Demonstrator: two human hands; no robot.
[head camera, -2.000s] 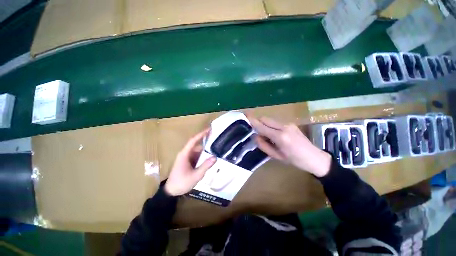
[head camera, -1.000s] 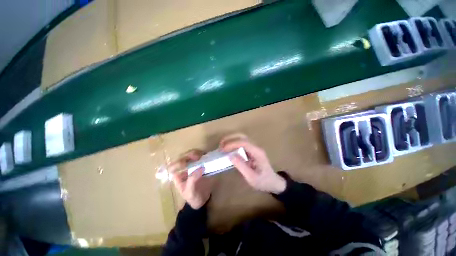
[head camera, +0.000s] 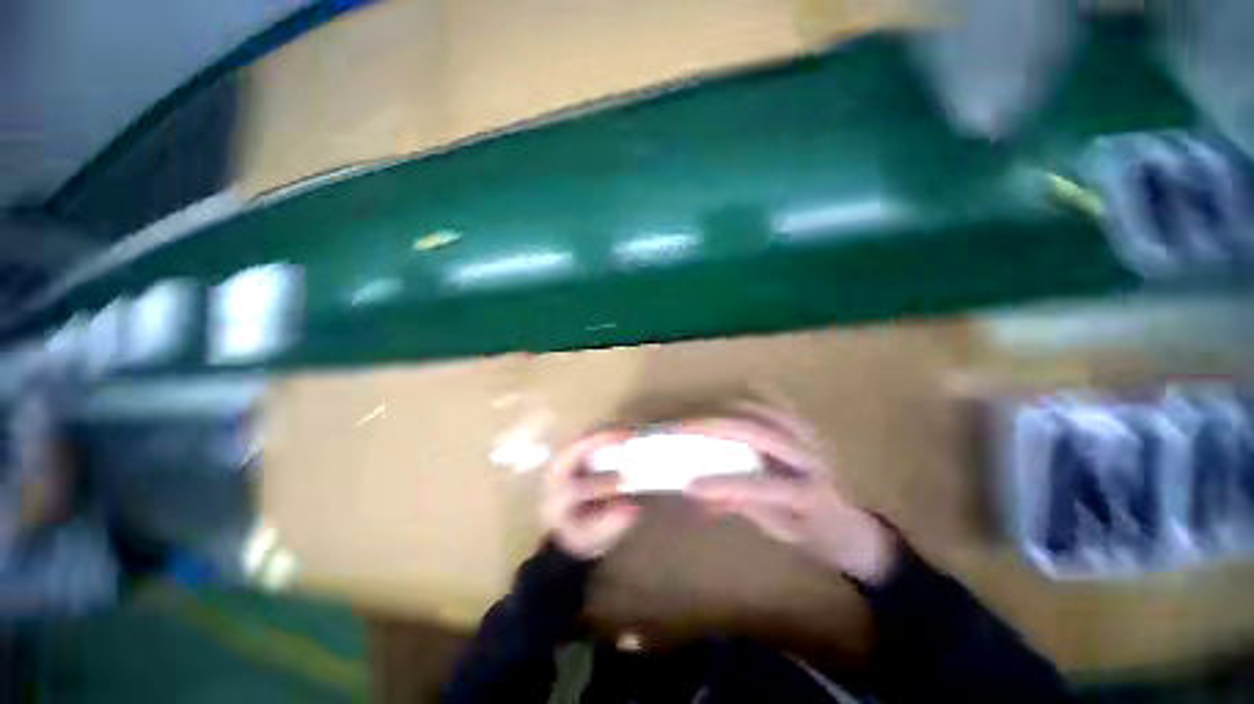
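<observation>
A white carton (head camera: 674, 464) is held up between both hands over the brown bench, its narrow side facing me. My left hand (head camera: 589, 495) grips its left end, and my right hand (head camera: 791, 481) grips its right end with fingers behind and the thumb in front. The frame is blurred, so the carton's flap and contents cannot be made out.
The green belt (head camera: 715, 282) crosses beyond the cardboard-covered bench (head camera: 399, 481). Several white cartons (head camera: 256, 314) stand on its left. Trays with dark pieces (head camera: 1093, 484) sit on the bench at right, more (head camera: 1176, 200) on the belt. A pale sheet (head camera: 993, 62) stands at the upper right.
The carton was first tilted open with dark pieces showing, then turned edge-on; it is now nearly level. The view has swung, and more cartons show at the left.
</observation>
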